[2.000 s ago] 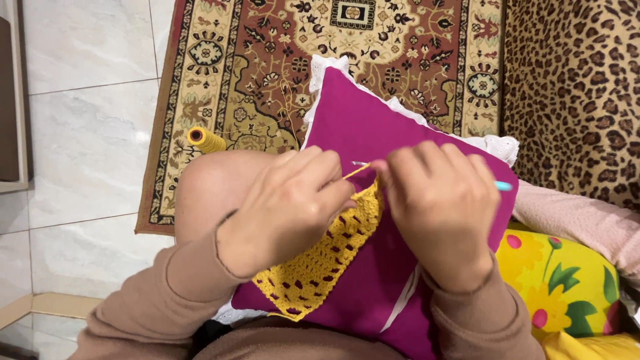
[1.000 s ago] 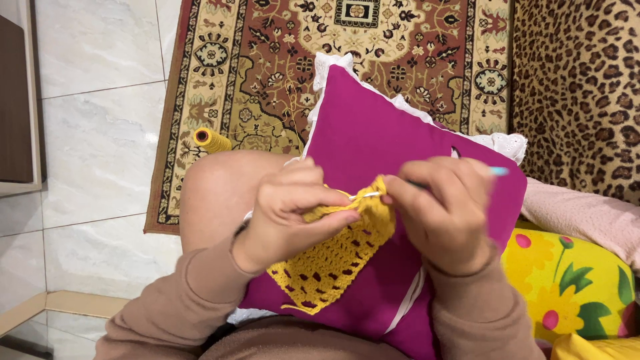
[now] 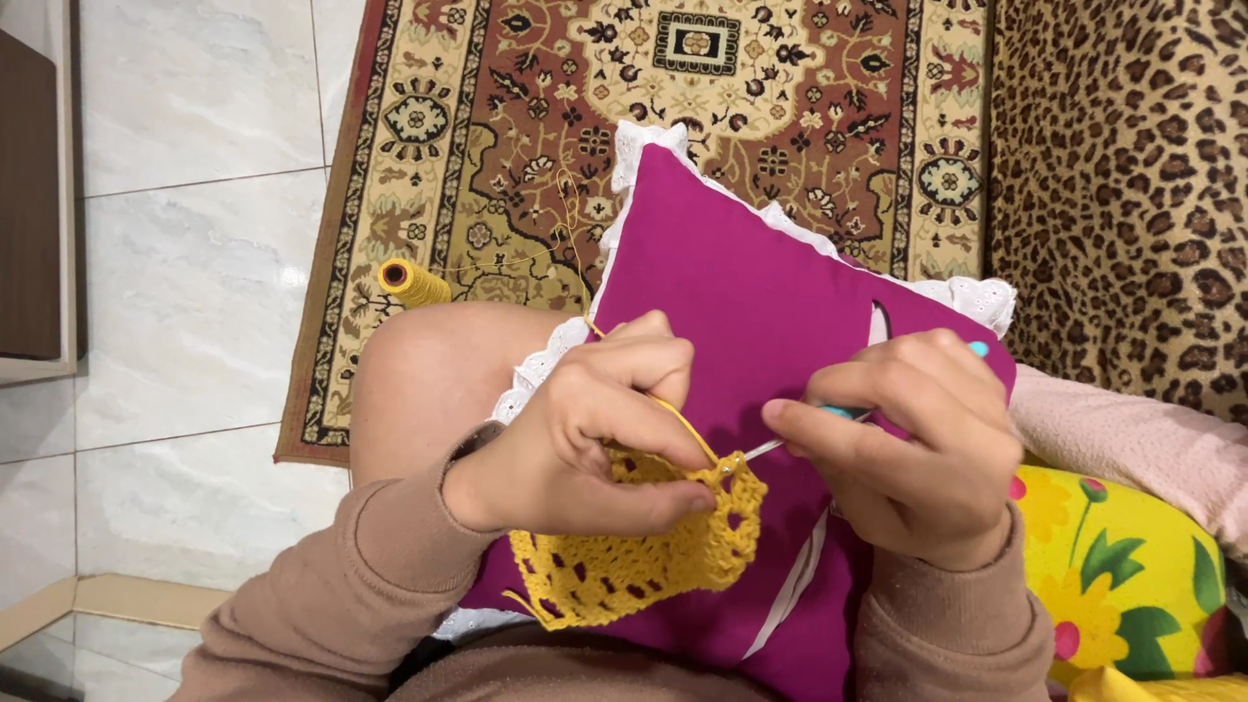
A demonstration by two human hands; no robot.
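My left hand [image 3: 609, 434] pinches the upper edge of a yellow crochet piece [image 3: 624, 575] between thumb and fingers, with yellow yarn [image 3: 682, 426] running over it. In my right hand [image 3: 907, 444] is a crochet hook [image 3: 763, 449] with a turquoise handle, which shows at the fingers and beyond the knuckles. The hook's metal tip meets the top right edge of the crochet piece. Both lie over a magenta cushion [image 3: 741, 283] with white eyelet trim on my lap. The yarn trails across the rug to a yellow cone of yarn [image 3: 421, 285] beside my knee.
A patterned rug [image 3: 526, 58] covers part of the marble-look tiled floor [image 3: 195, 322]. On the right are a leopard-print seat [image 3: 1121, 175], a pale pink cloth [image 3: 1131, 439] and a yellow floral cushion [image 3: 1150, 556]. Brown furniture [image 3: 27, 195] stands at the far left.
The hook lay across the yellow work near my left fingers one second ago; now its tip is at the work's right edge. My left hand has lowered from its raised place two seconds ago.
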